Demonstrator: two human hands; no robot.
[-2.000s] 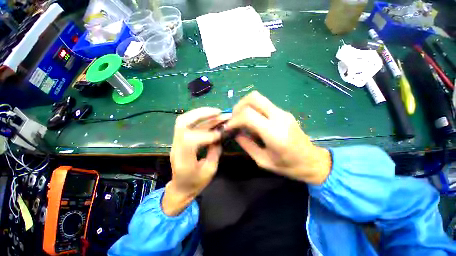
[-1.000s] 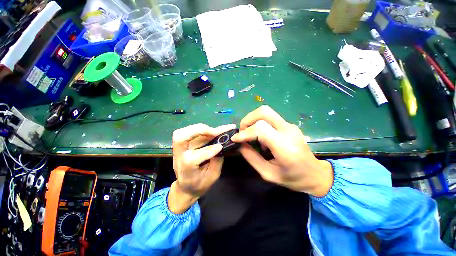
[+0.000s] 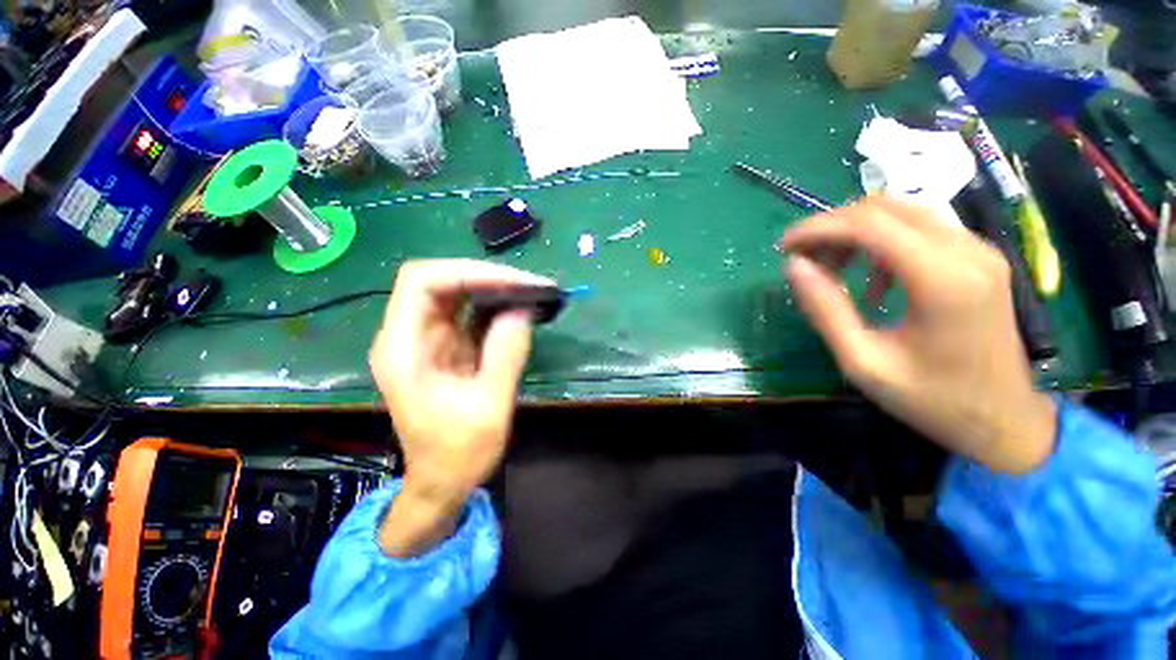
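My left hand (image 3: 445,368) holds a black watch case (image 3: 526,303) between thumb and fingers above the front of the green bench; the case shows edge-on and is slightly blurred. My right hand (image 3: 922,316) is off to the right, fingers apart with a gap between thumb and fingertips; no object shows in it. The tweezers (image 3: 780,187) lie on the bench, their lower end hidden by my right hand. A small blue part (image 3: 578,291) shows just beside the case. A second black housing (image 3: 506,226) with a small white label lies behind.
A green solder spool (image 3: 311,239), clear plastic cups (image 3: 402,126) and a blue powered unit (image 3: 123,181) stand at the left. A white sheet (image 3: 593,97) lies at the back. Crumpled tissue (image 3: 909,161) and a yellow-handled tool (image 3: 1038,245) lie right. An orange multimeter (image 3: 170,548) is lower left.
My right hand has let go of the case and moved right, over the tweezers' end. My left hand has moved slightly left with the case, whose ringed back no longer shows.
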